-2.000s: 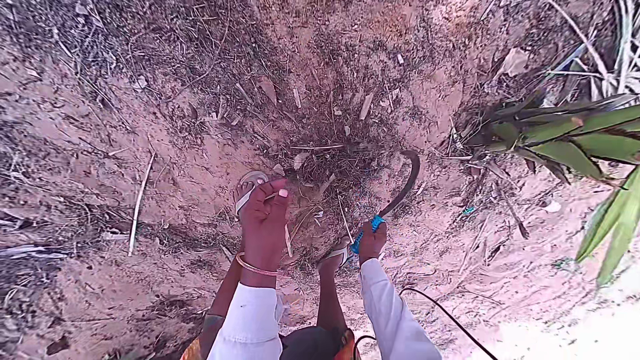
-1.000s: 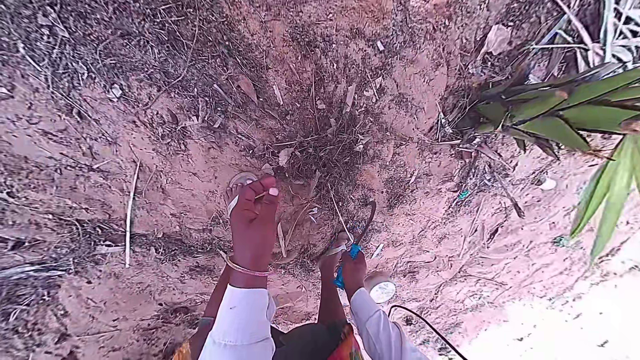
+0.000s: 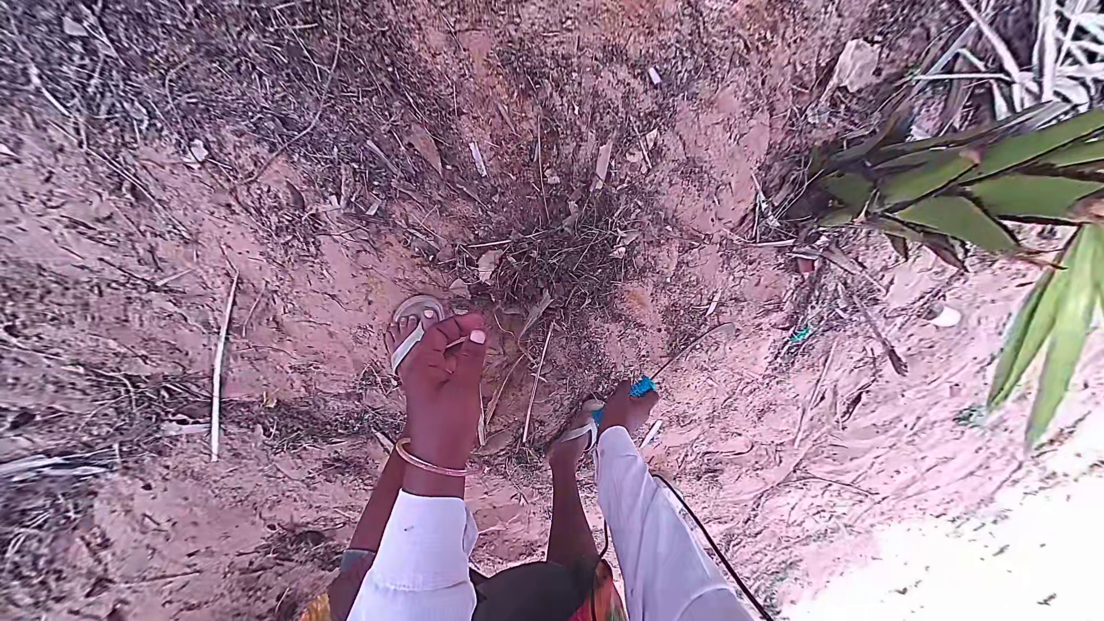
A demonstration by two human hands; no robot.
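My left hand (image 3: 444,366) is raised over my sandalled left foot, its fingers curled in with the thumb against them and nothing visible between them. A bangle (image 3: 427,461) circles that wrist. Lower and to the right, my right hand (image 3: 628,407) grips a sickle by its blue-wrapped handle (image 3: 642,386). The thin blade (image 3: 690,347) points up and right, seen nearly edge-on. A sandal (image 3: 591,418) on my other foot shows just left of the right hand. Above both hands, a clump of dry grass and roots (image 3: 561,259) lies on the soil.
A plant with broad green leaves (image 3: 957,194) leans in from the right, with dry pale leaves (image 3: 1048,60) behind it. One pale stick (image 3: 224,366) lies at the left. A black cord (image 3: 711,543) runs beside my right sleeve. Dry litter covers much of the reddish ground.
The sickle has turned in my right hand: its curved blade showed broadly two seconds ago and now appears as a thin line. My left hand stays raised with curled fingers.
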